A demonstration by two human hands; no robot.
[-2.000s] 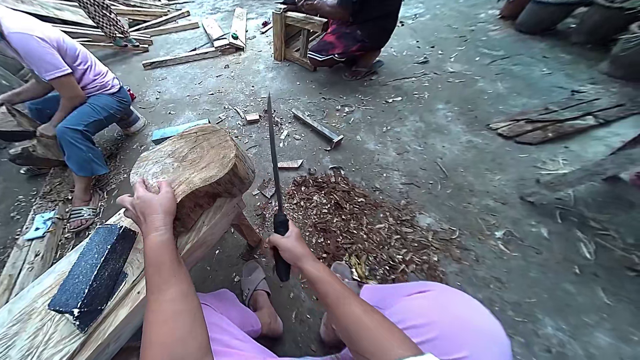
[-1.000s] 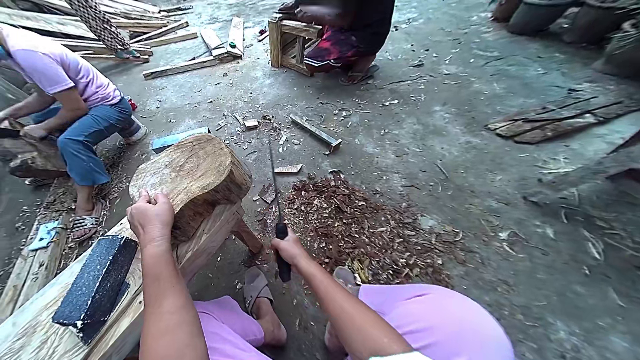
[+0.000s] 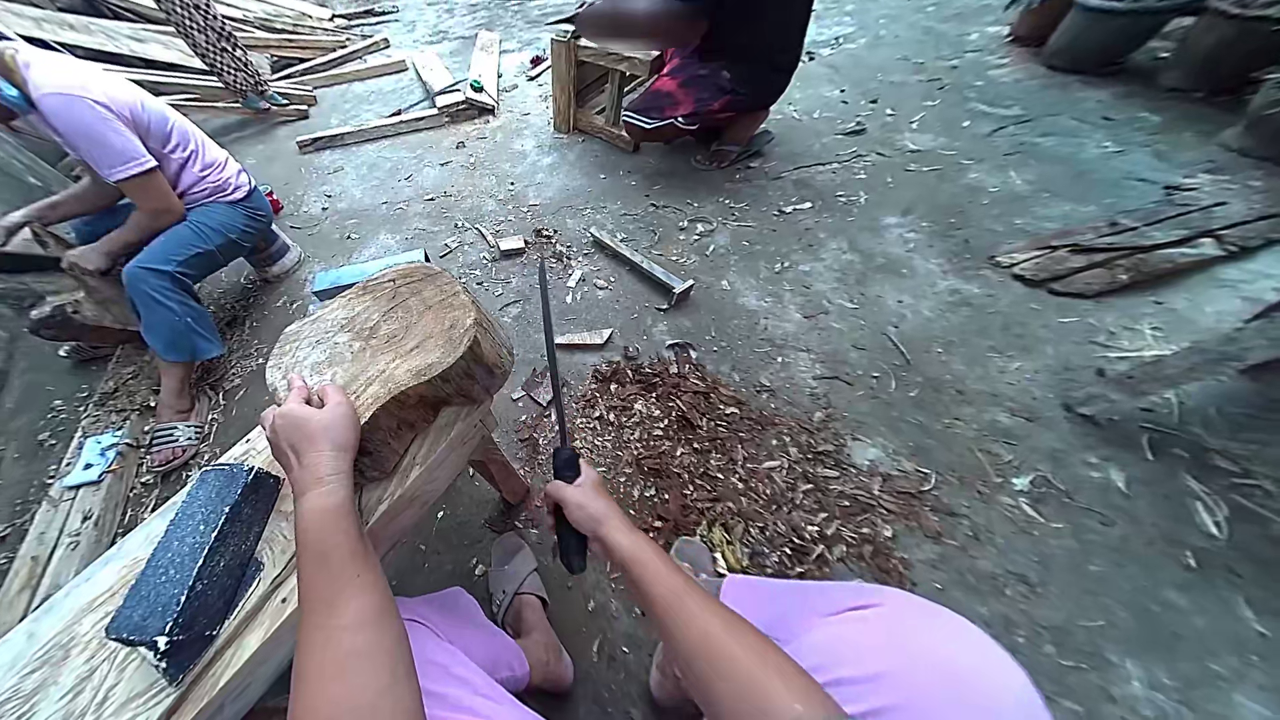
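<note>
My right hand (image 3: pixel 585 505) is closed around the black handle of a long, narrow-bladed knife (image 3: pixel 553 370), its blade upright and its edge seen nearly end-on. To its left, my left hand (image 3: pixel 312 430) rests at the near edge of a thick, rounded wood block (image 3: pixel 400 335), fingertips curled on its top; whether they grip it I cannot tell. The block sits on a wooden bench (image 3: pixel 400 500). A dark rectangular stone-like block (image 3: pixel 195 565) lies on the bench beside my left forearm.
Wood shavings (image 3: pixel 740 460) are heaped on the floor right of the knife. Beyond lies a hammer-like tool (image 3: pixel 640 265). A person (image 3: pixel 150 190) sits at left, and another person (image 3: pixel 740 70) squats beside a wooden frame (image 3: pixel 600 90). Boards (image 3: pixel 1140 250) lie at right.
The knife in my right hand dips from two seconds ago to one second ago, then stands a little higher now. My left hand stays at the wood block's edge.
</note>
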